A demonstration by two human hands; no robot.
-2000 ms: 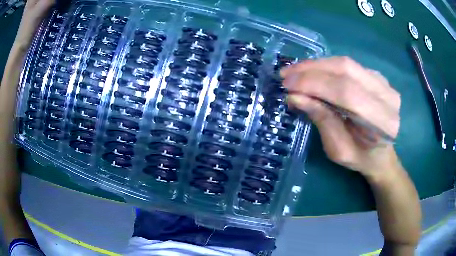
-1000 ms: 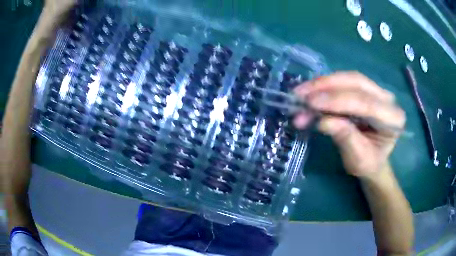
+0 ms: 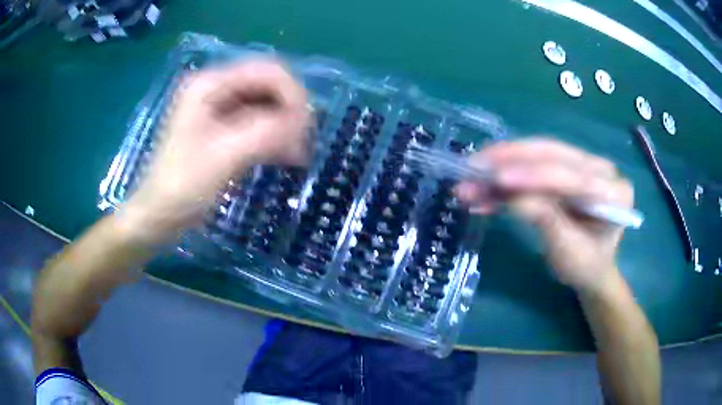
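The clear blister tray [image 3: 348,308] lies on the green bench in front of me, its channels filled with dark round parts [image 3: 328,206] on edge. My left hand [image 3: 237,126], blurred, is over the tray's left half and hides part of it. Its fingers are curled; I cannot tell whether they hold anything. My right hand [image 3: 554,190] is at the tray's right edge, holding tweezers [image 3: 606,212] like a pen. Their blurred tips point left over the right-hand channels. I cannot tell whether anything is between the tips.
Several pale ringed discs [image 3: 571,83] lie flat at the upper right. A slim dark tool [image 3: 665,190] lies to the right of my right hand. A dark and silver pile of small parts [image 3: 99,20] is at the upper left. The bench's front edge [image 3: 214,297] curves below the tray.
My left hand has left the tray's upper left edge and moved right over the channels. The tray sits lower and looks smaller. The tweezers have moved from the rightmost channel slightly left.
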